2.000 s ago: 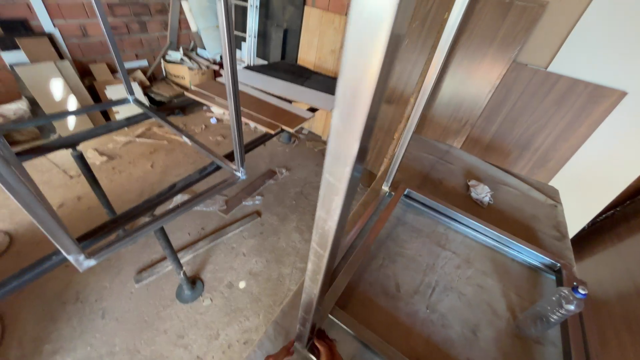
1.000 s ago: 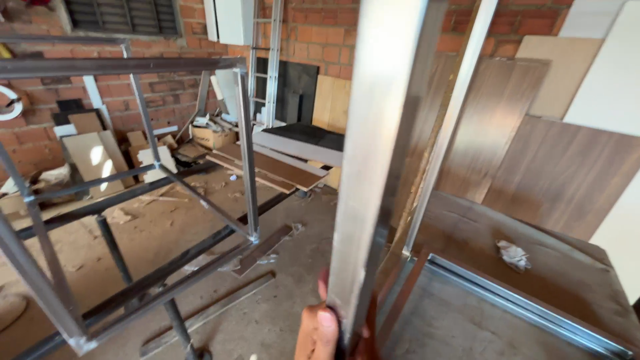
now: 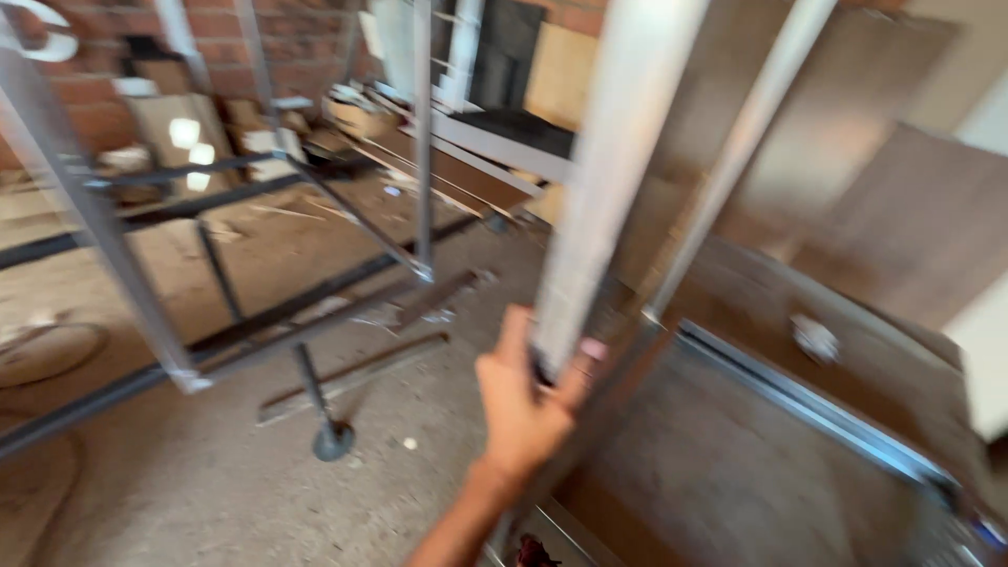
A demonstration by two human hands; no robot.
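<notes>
My left hand (image 3: 524, 394) reaches up from the bottom centre, its fingers around the lower part of a rectangular metal tube (image 3: 610, 189). The tube rises, slightly tilted, out of the top of the view. Just right of the hand, a thinner upright metal bar (image 3: 740, 157) meets the corner of a metal frame (image 3: 811, 409) around a flat brown surface. My right hand is not in view. The picture is blurred, so the fingertips are unclear.
At left stands an open frame of welded metal tubes (image 3: 315, 335), above a round-footed metal support (image 3: 332, 441). A loose metal bar (image 3: 354, 378) lies on the floor. Boards (image 3: 449, 177) and a cardboard box (image 3: 362, 118) lie farther back. Crumpled material (image 3: 815, 339) rests on the brown surface at right.
My left hand and forearm now show much more fully, around the tube's lower part. The view swung up and then back down.
</notes>
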